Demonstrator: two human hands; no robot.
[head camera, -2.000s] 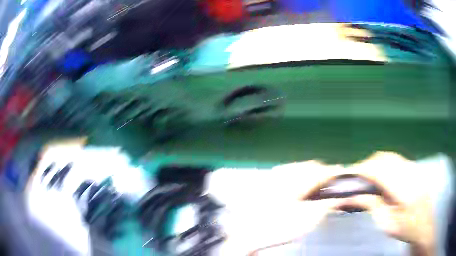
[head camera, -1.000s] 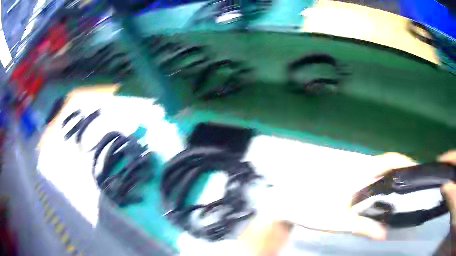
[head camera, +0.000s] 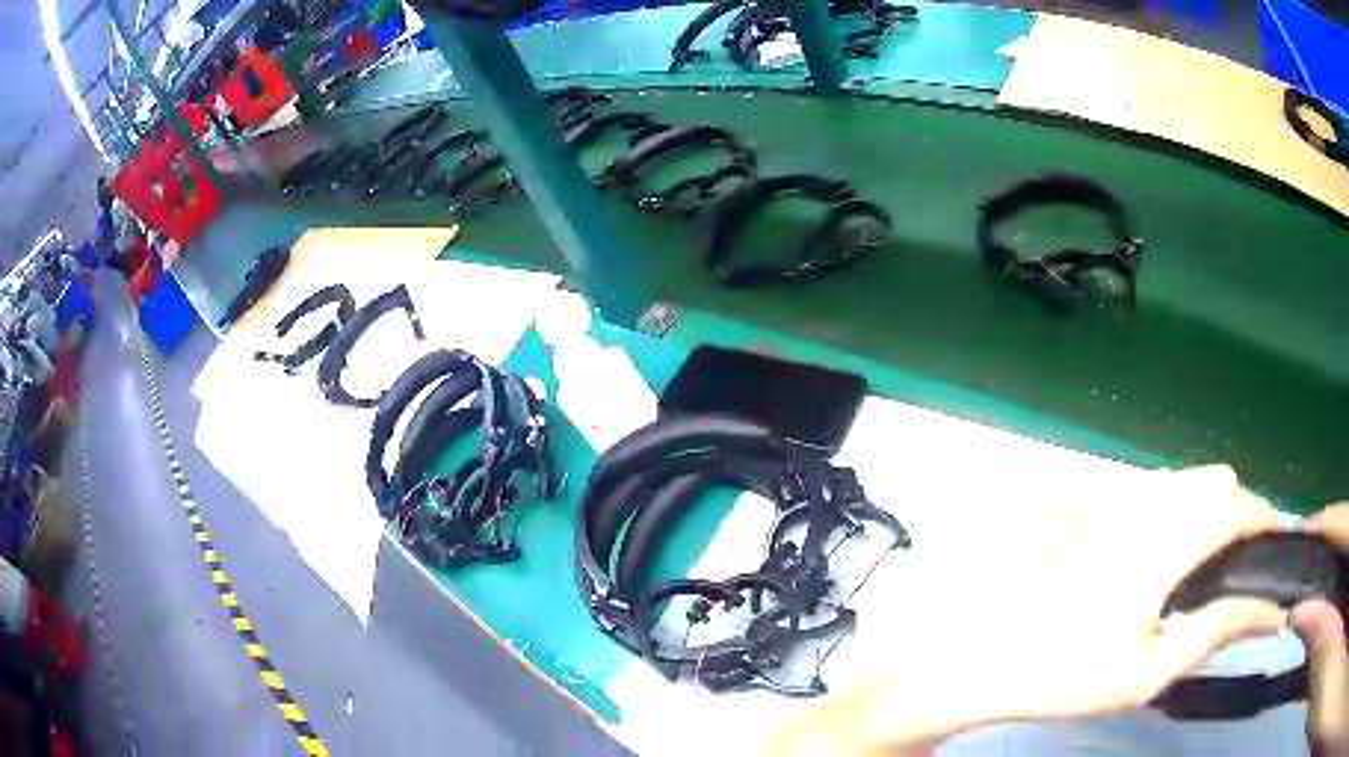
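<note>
A black headband (head camera: 1258, 569) is at the right edge, partly covered by fingers and cut off by the picture's edge. My left hand (head camera: 1206, 636) reaches in from the bottom and grips its near left side. My right hand (head camera: 1321, 636), cut off by the right edge, holds its right part with the thumb on it. A group of headbands (head camera: 629, 503) with yokes and thin wires stands on the bench, left of my hands. A second group of headbands (head camera: 429, 422) is farther left.
A black flat pad (head camera: 762, 396) lies behind the nearer group. Several headbands lie on the green conveyor (head camera: 917, 326), one of them (head camera: 1058, 192) at the right. A green post (head camera: 518, 148) rises at the bench's far edge. White sheets (head camera: 1006, 518) cover parts of the bench. A cardboard sheet (head camera: 1169, 89) lies across the line.
The view has turned and sharpened, with bench items shifting right in the picture. My hands still hold the headband, now closer to the right edge; my left forearm shows more.
</note>
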